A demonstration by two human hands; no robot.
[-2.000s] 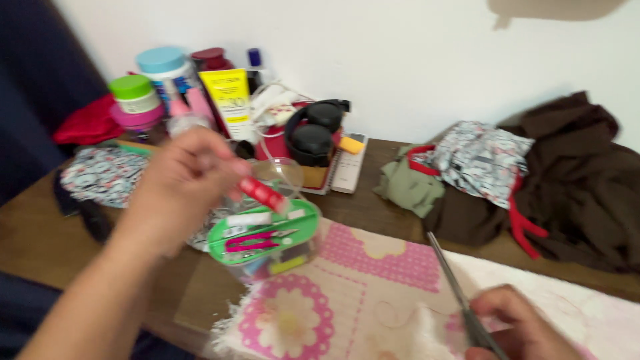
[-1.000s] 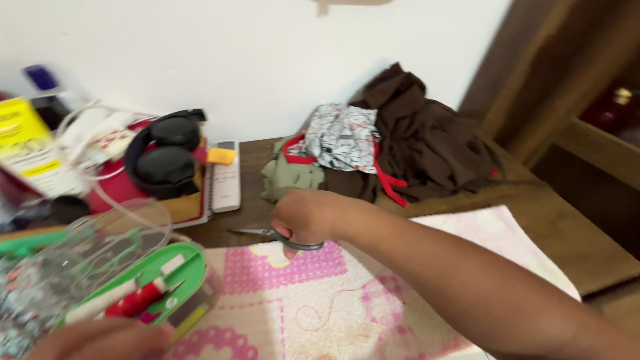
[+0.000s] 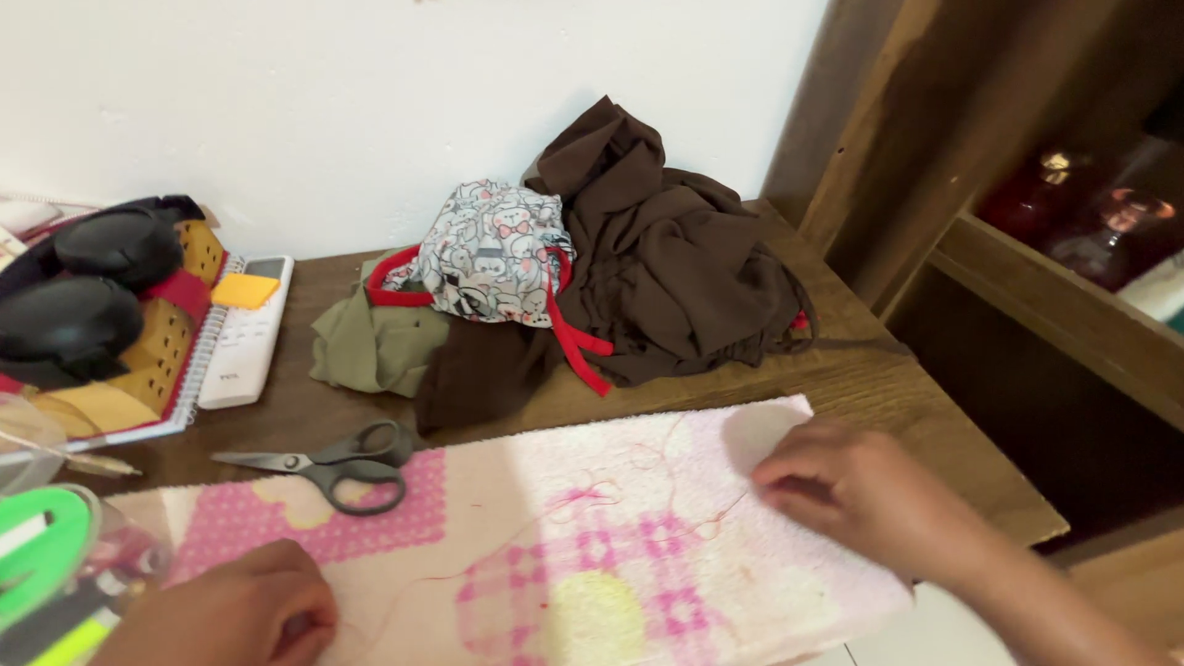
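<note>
A pink and white patterned towel (image 3: 499, 527) lies along the table's front. A loose reddish thread (image 3: 481, 566) runs in curls across it. My right hand (image 3: 823, 472) is above the towel's right end, fingertips pinched on the thread, perhaps with a needle too small to make out. At the lower left my left hand (image 3: 250, 610) rests over the towel with curled fingers; whether it holds anything is hidden. Grey-handled scissors (image 3: 351, 467) lie at the towel's back edge, blades pointing left. Left of my left hand stands a sewing box with a green tray (image 3: 46, 546).
Black headphones (image 3: 102, 277) sit on a box and a spiral notebook (image 3: 199, 361). Beside them lies a white remote control (image 3: 242, 347) with an orange piece (image 3: 245, 290) on it. Printed cloth (image 3: 499, 254), green cloth (image 3: 379, 342) and brown cloth (image 3: 666, 268) are heaped at the back. Wooden shelving (image 3: 1064, 287) stands right.
The scissors, held in my right hand a second ago, now lie on the towel, let go. My right hand has moved to the towel's right end. The view has turned right.
</note>
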